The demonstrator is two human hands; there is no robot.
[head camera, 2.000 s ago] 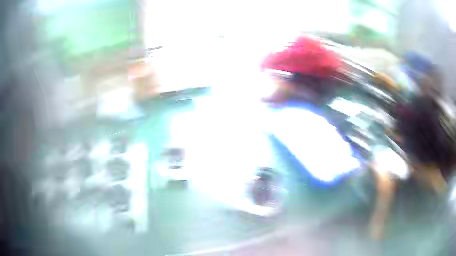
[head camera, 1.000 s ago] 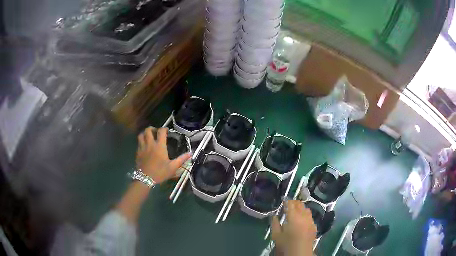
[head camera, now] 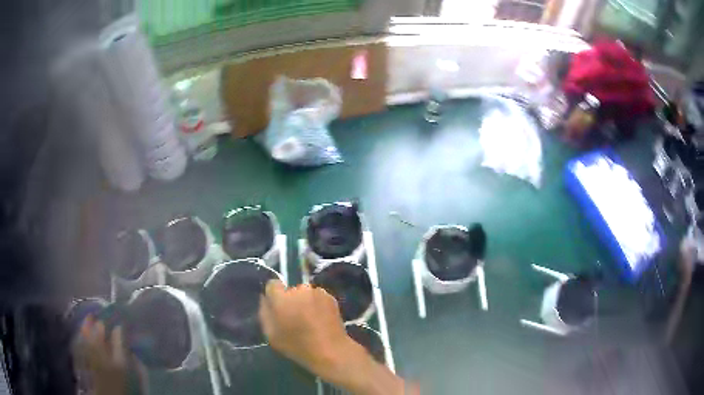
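White camera housings with dark round faces and slim white sticks stand in rows on the green bench. My right hand [head camera: 305,320] has its fingers curled at the right rim of one front-row housing [head camera: 241,305]. My left hand [head camera: 108,359] is blurred at the lower left, beside another front-row housing [head camera: 158,328]; its grip is unclear. These two housings look larger than those behind. One housing [head camera: 450,258] stands apart to the right, and another [head camera: 575,302] lies farther right with its sticks pointing left.
Stacked white cups [head camera: 143,116] and a bottle [head camera: 197,131] are at the left rear. A clear bag [head camera: 303,127] rests by cardboard [head camera: 239,92]. A bright bag [head camera: 509,139], blue tray [head camera: 617,212] and red cloth [head camera: 610,81] are at the right. A blurred person's arm [head camera: 679,289] shows at the right edge.
The view has turned right, bringing the blue tray and red cloth into view. My right hand has gone from the right-hand units to a front-row housing farther left; my left hand is now low at left.
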